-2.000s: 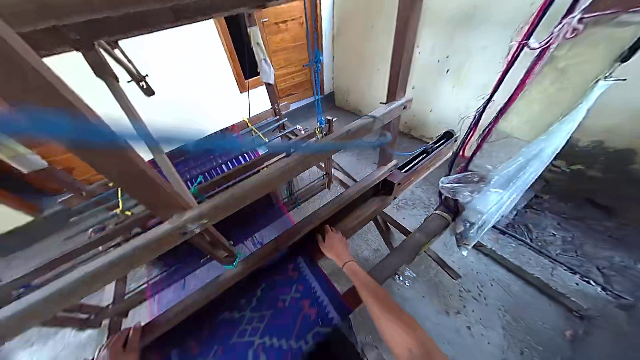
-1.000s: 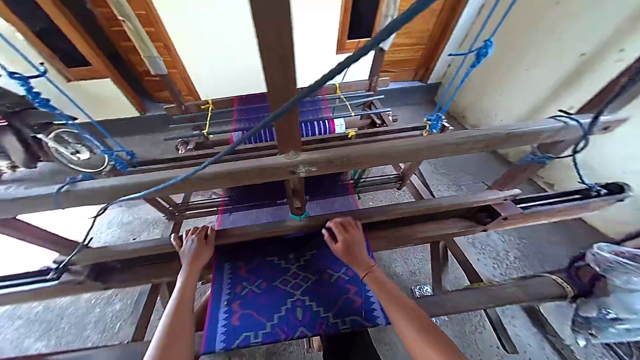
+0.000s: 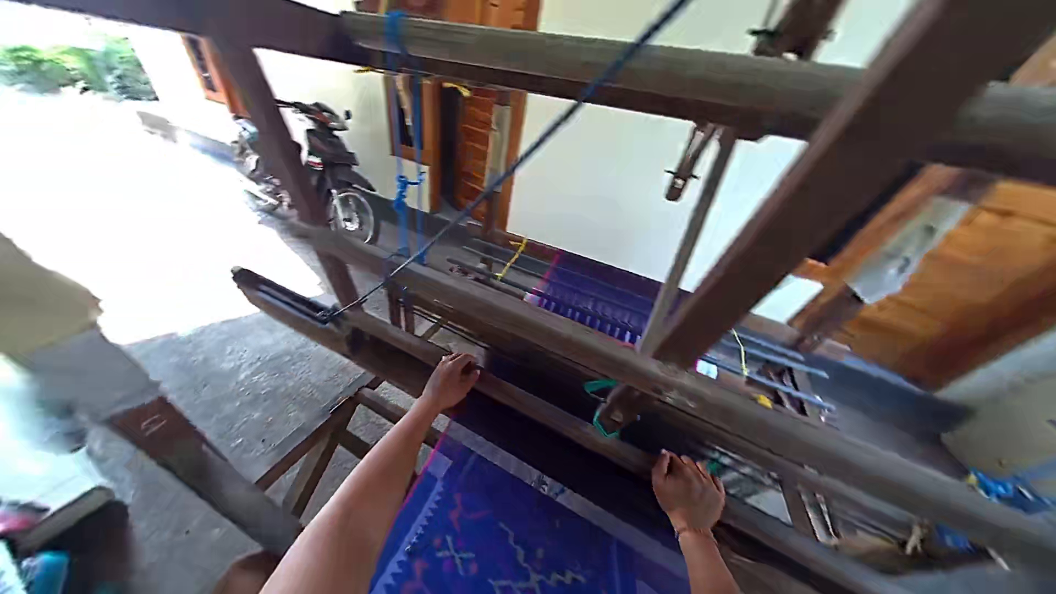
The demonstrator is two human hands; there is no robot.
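A wooden handloom fills the view, with patterned purple-blue woven cloth [image 3: 511,528] stretched toward me. Its wooden batten [image 3: 561,422] crosses in front of the cloth. My left hand [image 3: 451,381] rests on the batten near the cloth's left edge, fingers curled over the top. Farther right, my right hand [image 3: 689,492] lies with curled fingers on the same batten. Purple warp threads [image 3: 590,293] run behind the loom's crossbeam [image 3: 511,309]. A dark cord [image 3: 528,153] slants down to the shuttle box [image 3: 285,297] at the batten's left end. Green string [image 3: 605,412] is tied around a wooden post's foot.
An upper wooden beam [image 3: 610,62] and a slanting post [image 3: 825,190] stand above and ahead of my hands. Blue ropes [image 3: 402,190] hang at the left. A parked motorcycle [image 3: 330,165] stands beyond the loom. At lower left is a timber beam [image 3: 198,462].
The view has swung to the left, and the motorcycle now shows more fully. Both hands remain at the batten, and more of the purple threads show between batten and patterned cloth.
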